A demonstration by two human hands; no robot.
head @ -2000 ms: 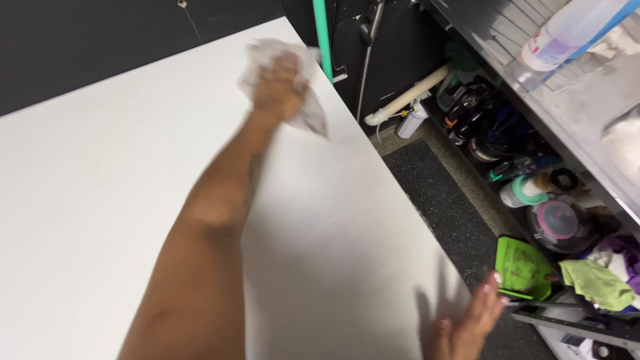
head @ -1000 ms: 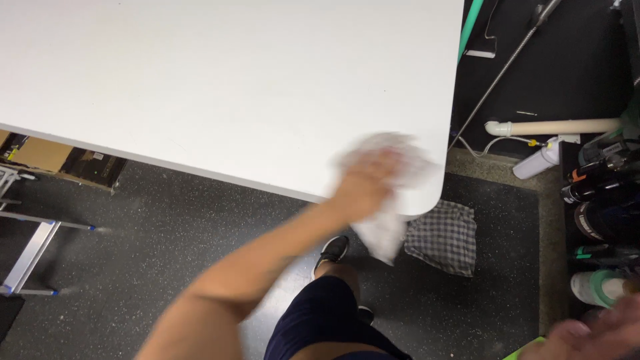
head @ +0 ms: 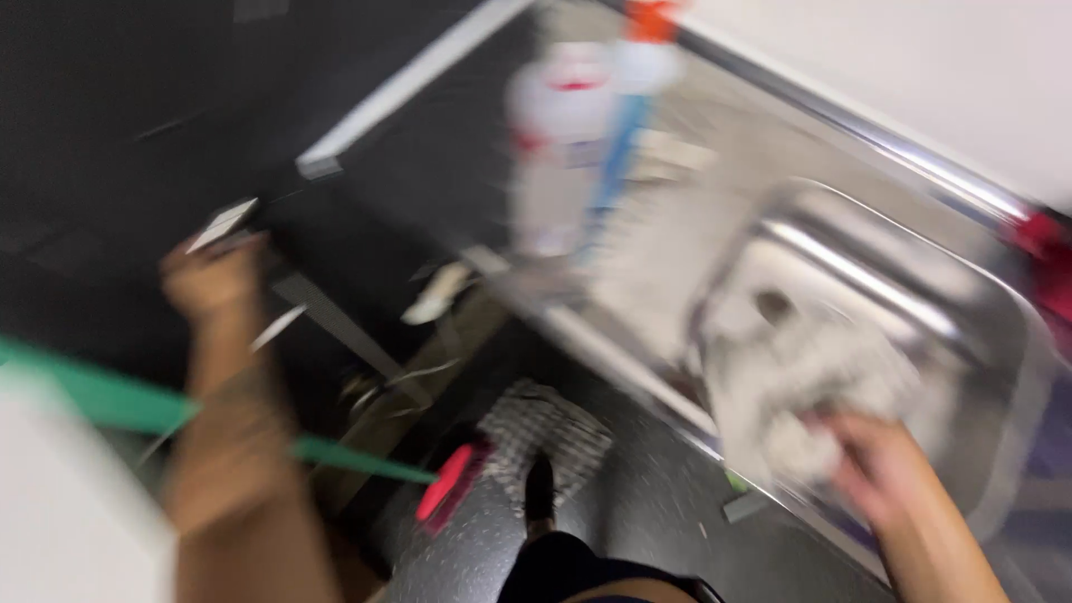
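Note:
My left hand [head: 213, 272] is raised at the left against a dark wall, its fingers closed around a pale, flat-faced object [head: 224, 224] that is too blurred to name. A grey pole [head: 352, 335] slants down from near that hand; whether they are joined, I cannot tell. At the right, my right hand [head: 875, 469] grips the bunched edge of a whitish wet-looking cloth [head: 804, 360] over a stainless steel sink basin [head: 980, 335]. The rest of the cloth spreads across the basin's near side, beside the drain hole [head: 772, 306].
Blurred plastic bottles [head: 557, 159] stand on the counter left of the basin. A green pole [head: 360, 461] passes behind my left forearm to a red broom head [head: 448, 486]. A checkered cloth [head: 548, 444] lies on the dark floor by my foot. A white tabletop corner [head: 67, 494] is at lower left.
The view has swung from the white table to the sink. My left hand held a pale cloth on the tabletop; now it is up by the wall, and my right hand, empty earlier, grips a cloth.

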